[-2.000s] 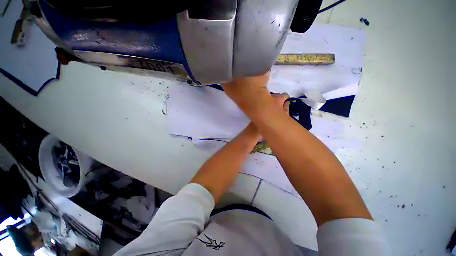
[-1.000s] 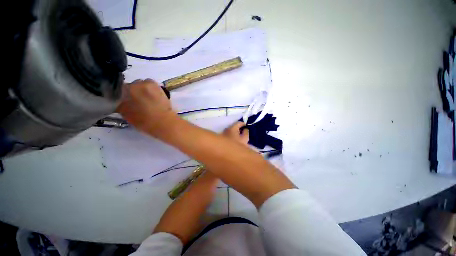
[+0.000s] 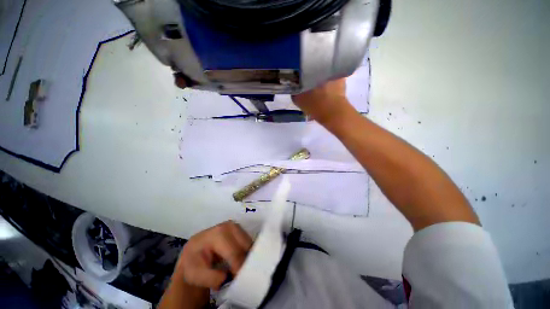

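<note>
The straight knife cutting machine, silver and blue with coiled black cable on top, fills the top middle. My right hand grips its handle at the motor's underside; the motor hides the fingers. The base plate end shows at a cut line in the paper marker. My left hand is low in front of my body, closed on a fabric offcut, a white paper strip with a dark edge. A gold-brown weight lies slanted over the lower cut line.
A larger lay, white-topped with dark edges, lies at left with small weights on it. A white waste bucket stands below the table edge at lower left. Lint dots the white table at right.
My left hand has moved from the cut pieces back toward my body with the offcut. The dark scraps have left the paper. The view has shifted, bringing the machine to the top middle.
</note>
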